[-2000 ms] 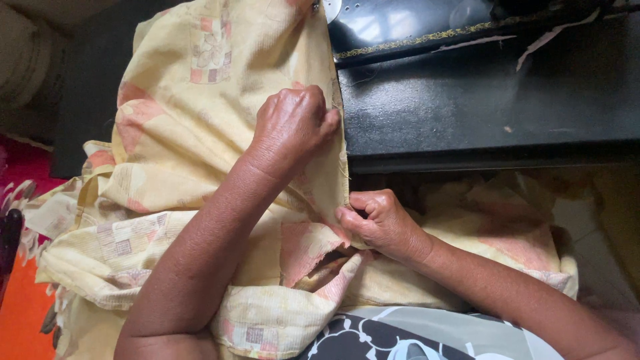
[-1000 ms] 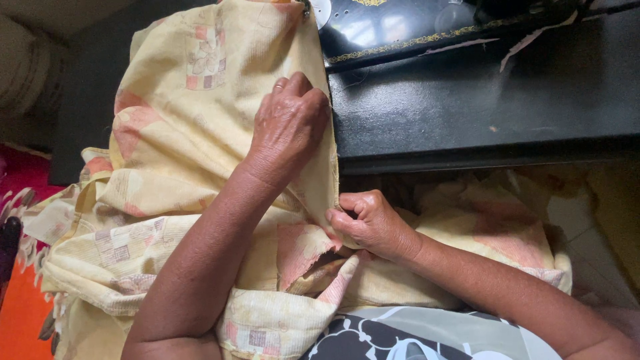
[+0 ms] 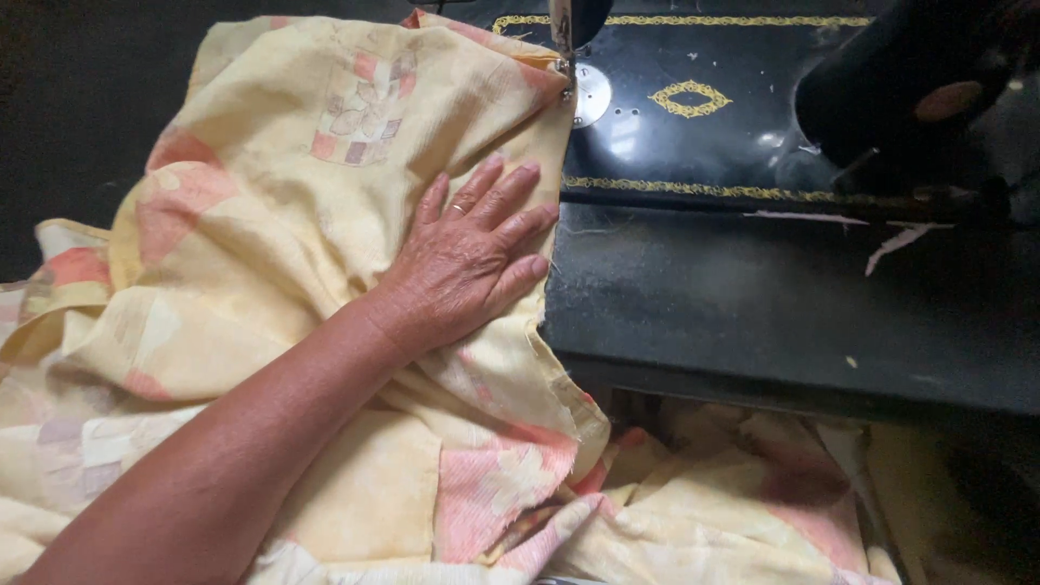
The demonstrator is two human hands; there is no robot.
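My left hand [image 3: 479, 252] lies flat on the yellow patterned fabric [image 3: 268, 260], fingers spread, close to the fabric's right edge. A ring is on one finger. The fabric's top right corner reaches under the presser foot [image 3: 566, 77] of a black sewing machine [image 3: 691, 138], beside the round metal needle plate [image 3: 595, 96]. Below my hand the raw edge curves away, and a pink patch of the print [image 3: 504, 487] shows by a fold. My right hand is out of view.
The black table edge [image 3: 772, 378] runs below the machine bed. More of the fabric hangs in front of it at the lower right. Pale scraps [image 3: 894, 240] lie along the bed's front edge. The machine's dark arm rises at the upper right.
My left hand has gone from a closed grip to lying flat on the fabric. My right hand has let go of the fabric edge and left the view. The view has shifted toward the machine.
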